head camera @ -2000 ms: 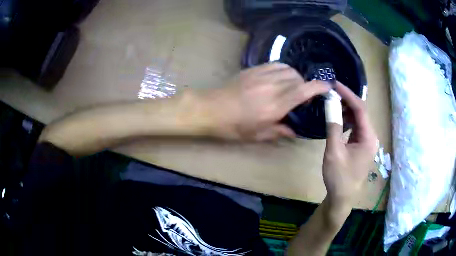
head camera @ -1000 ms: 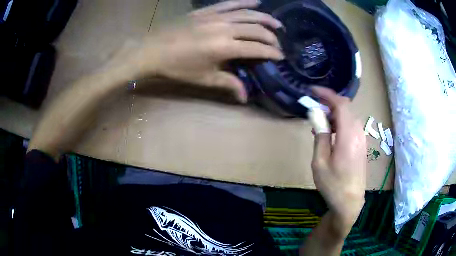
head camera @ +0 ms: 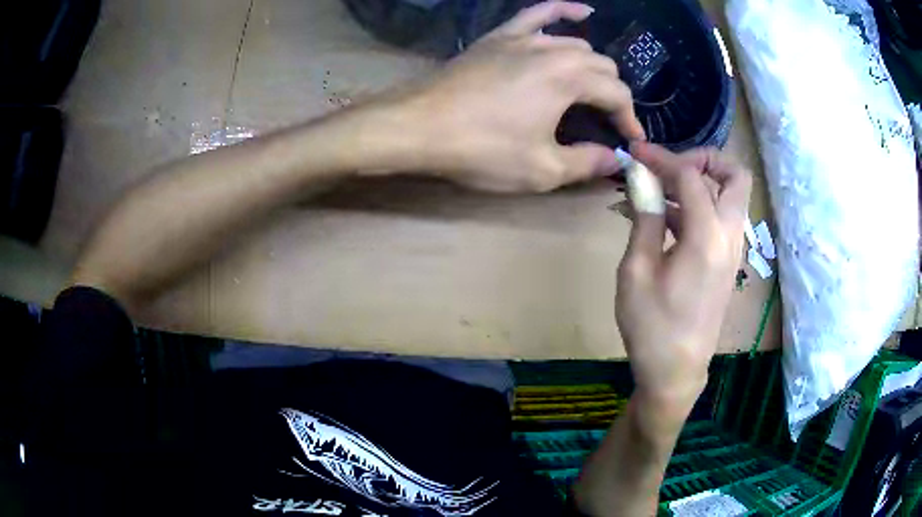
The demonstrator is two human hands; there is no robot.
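Observation:
The round black housing [head camera: 698,76] lies at the upper right, partly cut off by the top edge, with lit digits at its centre and a white pad [head camera: 722,50] on its right rim. My left hand [head camera: 516,116] is over its lower left side, with thumb and index fingertips meeting my right fingertips. My right hand [head camera: 675,242], with a cream cot on one digit, is just below the rim. A small whitish piece, likely a pad [head camera: 623,158], is pinched between the fingertips of both hands; the fingers hide most of it.
A clear bag of white pads [head camera: 834,202] lies along the right side, with loose white pads [head camera: 760,247] beside it. Dark units [head camera: 30,167] stand at the left. Clear tape [head camera: 220,137] is on the cardboard [head camera: 404,273]. Green crates [head camera: 748,470] are below the bench edge.
The housing sits higher in view and its digits have turned. My left hand has moved right and its fingertips have come together with my right ones at the small whitish piece.

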